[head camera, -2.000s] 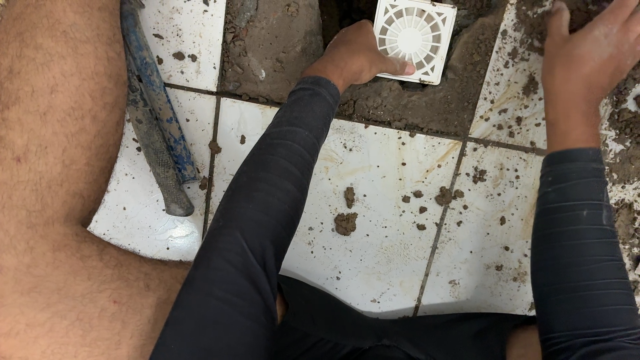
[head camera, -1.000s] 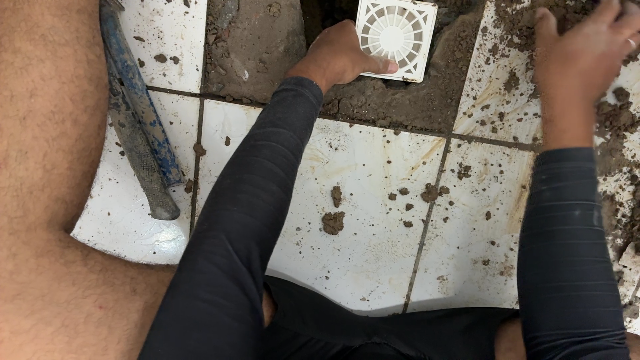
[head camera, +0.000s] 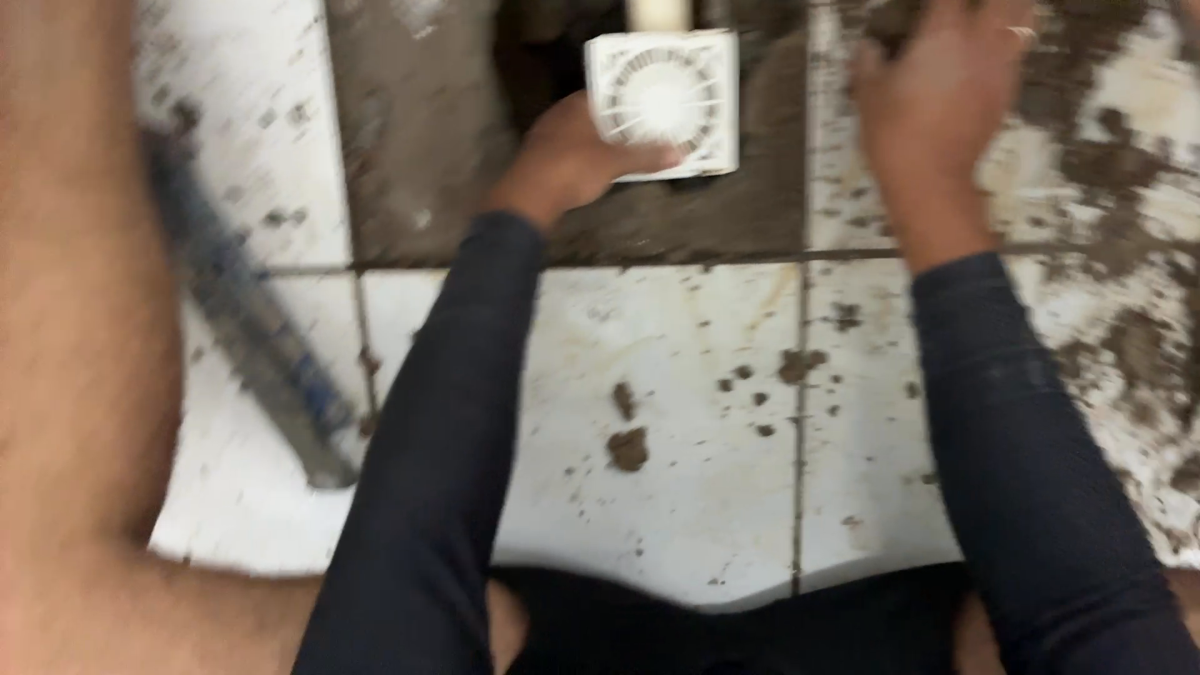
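My left hand (head camera: 581, 159) grips the lower left corner of a white square drain grate (head camera: 664, 105), its thumb across the slotted face. The grate lies over a dug-out opening in the floor, and a pale pipe (head camera: 659, 13) shows just above its top edge. Bare brown mortar (head camera: 694, 220) surrounds the opening. To the right, my right hand (head camera: 942, 122) is over the muddy tiles near the top edge, fingers spread; a dark clump is at its thumb, and whether it is held cannot be told. The view is blurred.
Two long tools, one with blue paint (head camera: 281, 347), lie on the tiles at the left beside my bent leg. White floor tiles (head camera: 694, 506) in front of me carry mud clods (head camera: 627, 449). Thick mud is smeared over the tiles (head camera: 1139, 347) at the right.
The view has shifted, and more of the opening and a pale pipe above the grate now show. My left hand has kept its hold on the grate.
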